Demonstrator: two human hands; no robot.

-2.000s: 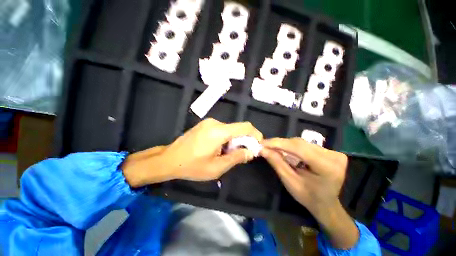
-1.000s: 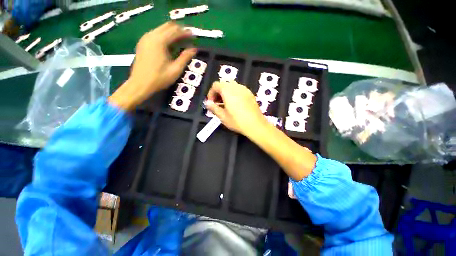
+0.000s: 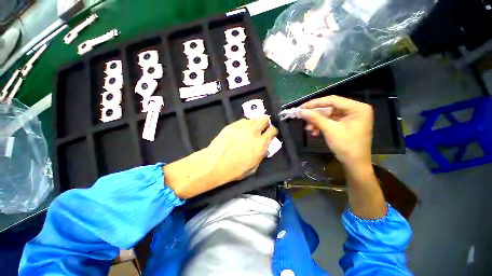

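Note:
My right hand (image 3: 345, 126), bare, pinches a pale strap half (image 3: 294, 112) just right of the black compartment tray (image 3: 189, 126). My left hand (image 3: 232, 151), bare, reaches into the tray's near right pocket. Its fingertips are closed around a pale piece there, apparently a watch body, mostly hidden by the fingers. A watch body with a dark round sensor (image 3: 253, 108) lies just beyond them, and another pale piece (image 3: 274, 146) shows below them.
Far pockets hold short columns of watch bodies (image 3: 236, 64). Strap halves (image 3: 153, 119) lie across a divider and in a pocket (image 3: 199, 90). A bag of straps (image 3: 323, 43) is beyond the tray, an empty bag (image 3: 24, 156) left, strapped watches (image 3: 97, 41) on the green belt, a blue stool (image 3: 458, 135) right.
My right hand has left the far pockets and now holds a strap half at the tray's right edge. My left hand has come from the tray's far edge into the near right pocket. The view has turned.

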